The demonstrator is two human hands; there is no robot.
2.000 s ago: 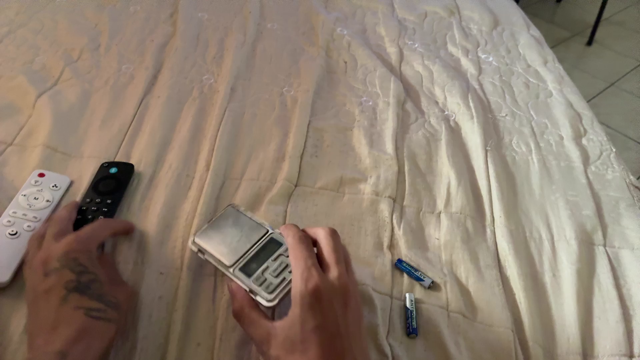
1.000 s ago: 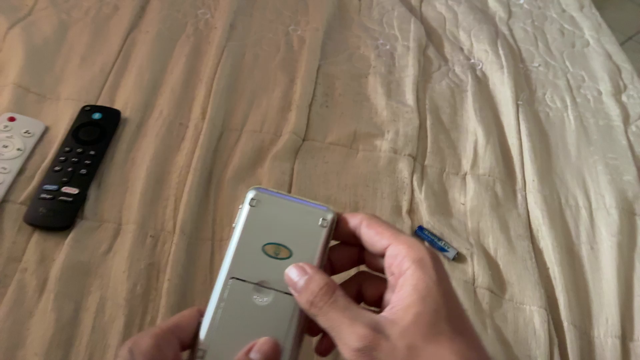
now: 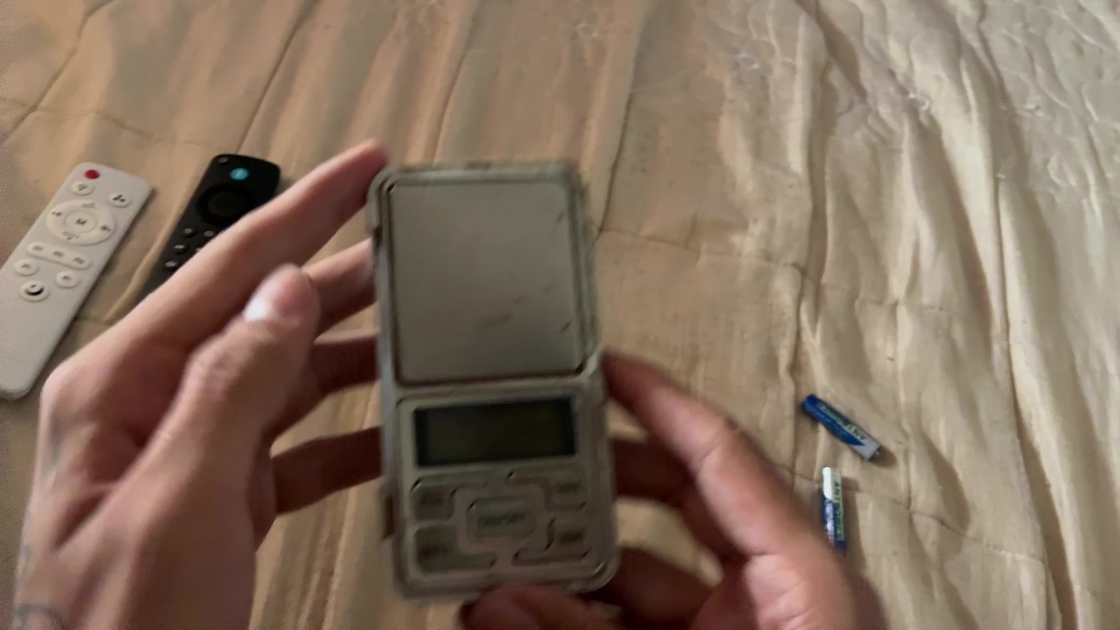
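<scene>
A silver digital pocket scale (image 3: pixel 486 280) is held up near the middle of the head view, its metal weighing plate, dark display and buttons facing me. My right hand (image 3: pixel 726 516) grips its lower right side and bottom edge. On the other side, my left hand (image 3: pixel 192 394) has its fingertips at or behind the scale's left edge, with the thumb lifted off its face; how firmly they touch is hidden. Two blue and white cylindrical batteries, one slanted (image 3: pixel 840 426) and one nearly upright in the view (image 3: pixel 833 509), lie to the right of my right hand.
A quilted beige bedspread (image 3: pixel 700 175) with folds lies under everything. At the left are a white remote control (image 3: pixel 66 254) and a black remote control (image 3: pixel 219 197), the latter partly covered by my left hand.
One second ago the scale's back, with its battery cover, faced me; now its front does. Two seconds ago my left hand was by the remotes; now it is at the scale.
</scene>
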